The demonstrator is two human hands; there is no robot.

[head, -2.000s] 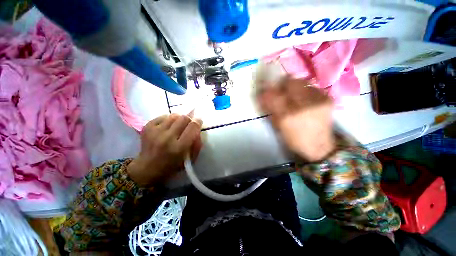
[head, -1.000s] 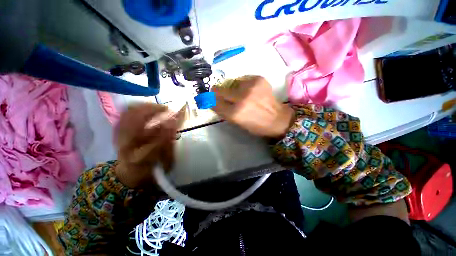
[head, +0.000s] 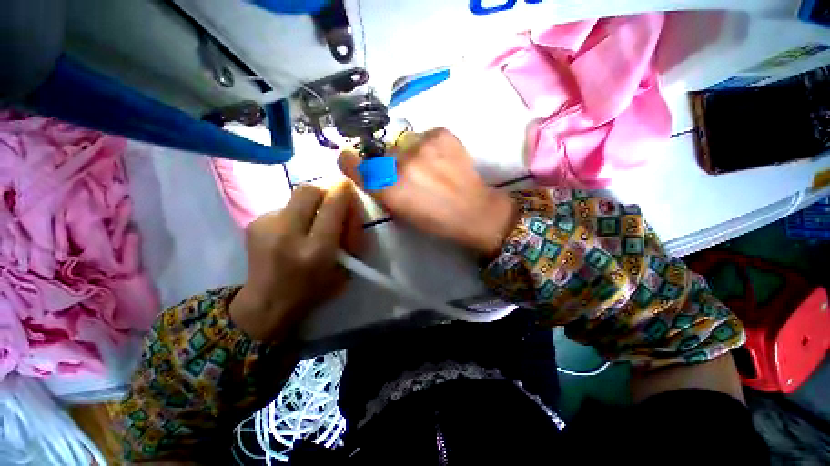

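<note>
My left hand [head: 296, 250] is closed on a white elastic or cord [head: 387, 282], just in front and left of the presser foot area. The strand curves from under it to the right over the table edge. My right hand [head: 441, 187] is at the needle, its fingertips beside the blue piece [head: 378, 172] under the coil spring; what they pinch is hidden. The sewing machine head [head: 264, 55] stands above. A pink band [head: 233, 189] lies behind and left of my left hand.
A pink heap [head: 68, 255] lies at left. Pink pieces [head: 596, 109] lie right of the needle, with a dark phone [head: 760, 127] farther right. White strands [head: 305, 410] are over the lap. A red stool [head: 787, 337] stands at lower right.
My right hand has moved left from near the pink pieces to the needle. My left hand shifted left and came back towards the needle. The machine appears shifted in view.
</note>
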